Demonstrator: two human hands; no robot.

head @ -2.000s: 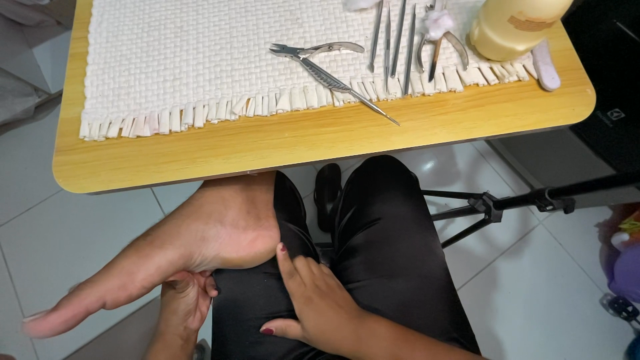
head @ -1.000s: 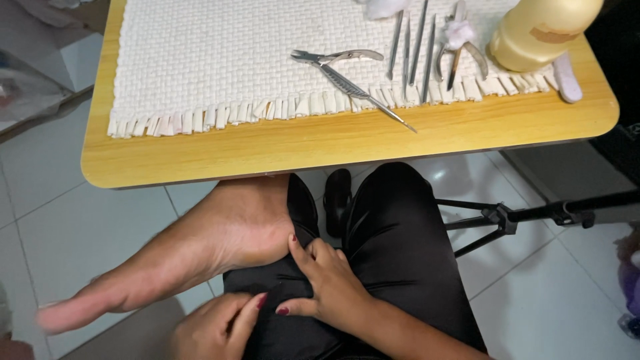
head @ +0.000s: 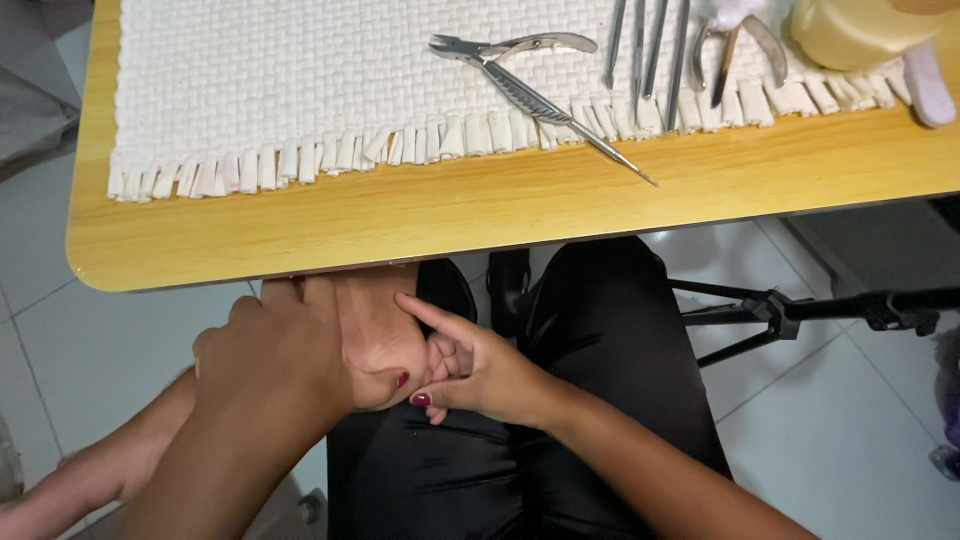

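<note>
Another person's bare foot (head: 382, 341) rests at my lap, its heel over my black trousers, its leg passing under the table. From the left, my left hand (head: 277, 345) lies over the ankle and heel area, its thumb pressed against the heel and its fingertips hidden. My right hand (head: 469, 367) holds the heel from the right, index finger extended along it and thumb below. On the table's woven white mat (head: 300, 82) lie metal nippers (head: 510, 49), crossing a slim pointed metal tool (head: 540, 105). Neither hand touches the tools.
The wooden table's edge (head: 360, 225) runs just above both hands. Several slim metal tools (head: 652, 52), a second pair of nippers (head: 772, 49) with cotton (head: 735, 11), and a yellowish bottle (head: 862, 34) are at the upper right. A black tripod leg (head: 727, 345) stands beside my knee.
My left hand has moved up from beneath the foot onto the ankle and heel. My right hand has changed from resting against the heel to holding it. The view has shifted somewhat.
</note>
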